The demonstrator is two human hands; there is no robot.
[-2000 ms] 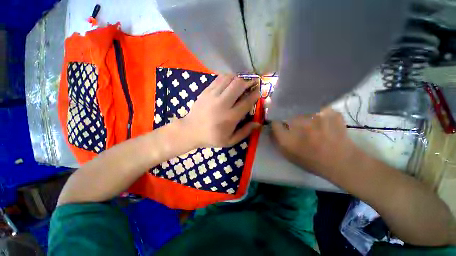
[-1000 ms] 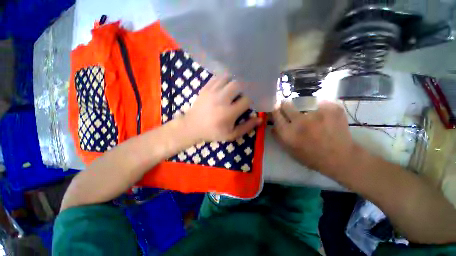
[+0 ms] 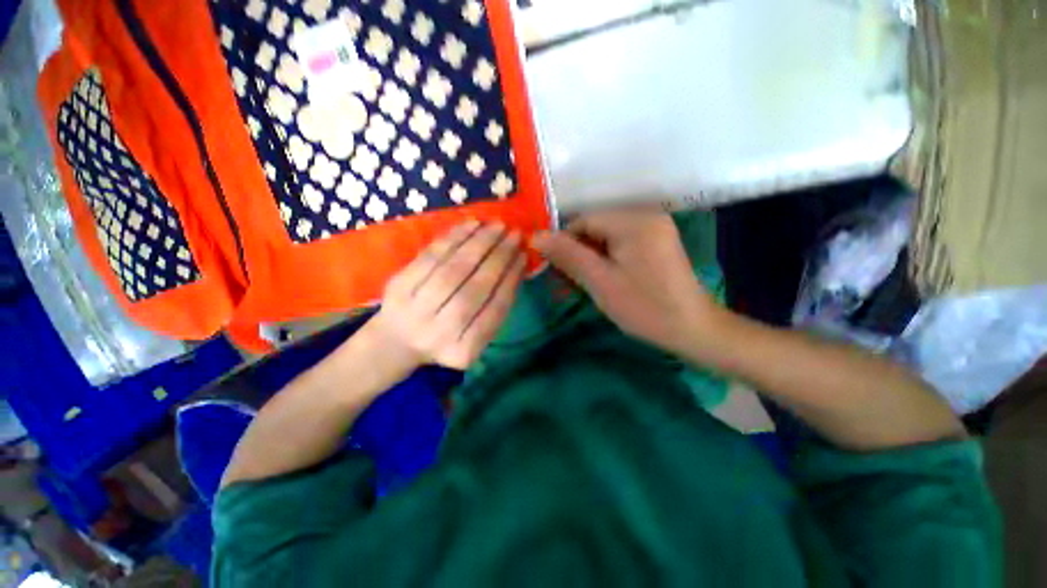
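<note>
The orange bag piece lies across the left of the white table, its lower right corner at the table's front edge. A large navy and cream patterned panel with a whitish label is set in it. A smaller patterned panel lies at the left, and a dark zipper runs between them. My left hand holds the lower border near the corner, fingers on the cloth. My right hand pinches the corner edge. The fingertips partly hide the corner.
The white machine table extends right of the cloth. Brown cardboard is at the right, with clear plastic below it. A tape-wrapped grey box and blue bins are at the left. The machine head is not in view.
The view has shifted, and the machine head, spring and red snips have left it. Both hands have moved from beside the needle to the cloth's lower right corner. A label now shows.
</note>
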